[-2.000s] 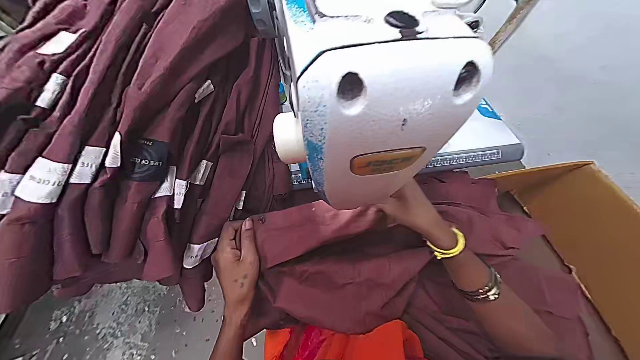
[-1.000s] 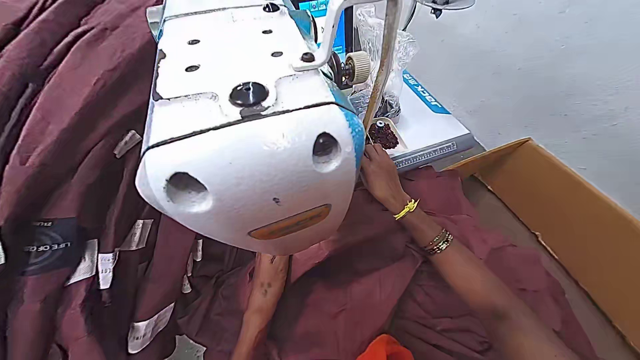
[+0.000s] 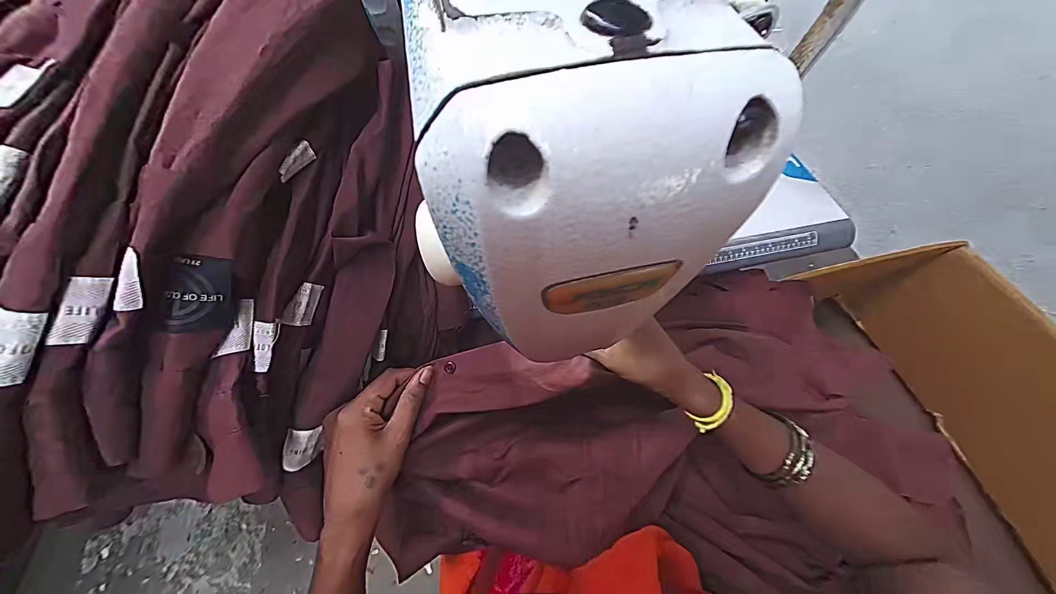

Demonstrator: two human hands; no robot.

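A maroon shirt (image 3: 544, 470) lies spread below the white head of a sewing machine (image 3: 610, 198). My left hand (image 3: 371, 437) pinches the end of its front strip between thumb and fingers, right beside a small dark button (image 3: 450, 367). Farther right, my right hand (image 3: 648, 359) rests on the same strip at the lower edge of the machine head, which hides part of its fingers. The needle and presser foot are out of sight behind the head. A yellow bangle (image 3: 716, 403) and several metal bangles (image 3: 796, 452) circle the right wrist.
Many maroon garments with white labels (image 3: 198, 190) hang close on the left. A brown cardboard panel (image 3: 973, 371) edges the right side. Behind the machine head shows the white machine bed with a ruler scale (image 3: 767, 247). Orange cloth (image 3: 652, 569) is at the bottom.
My right hand has come back from beside the machine's far side, near a small tray, onto the shirt strip. My left hand, mostly hidden a second ago, is visible again. The view has shifted.
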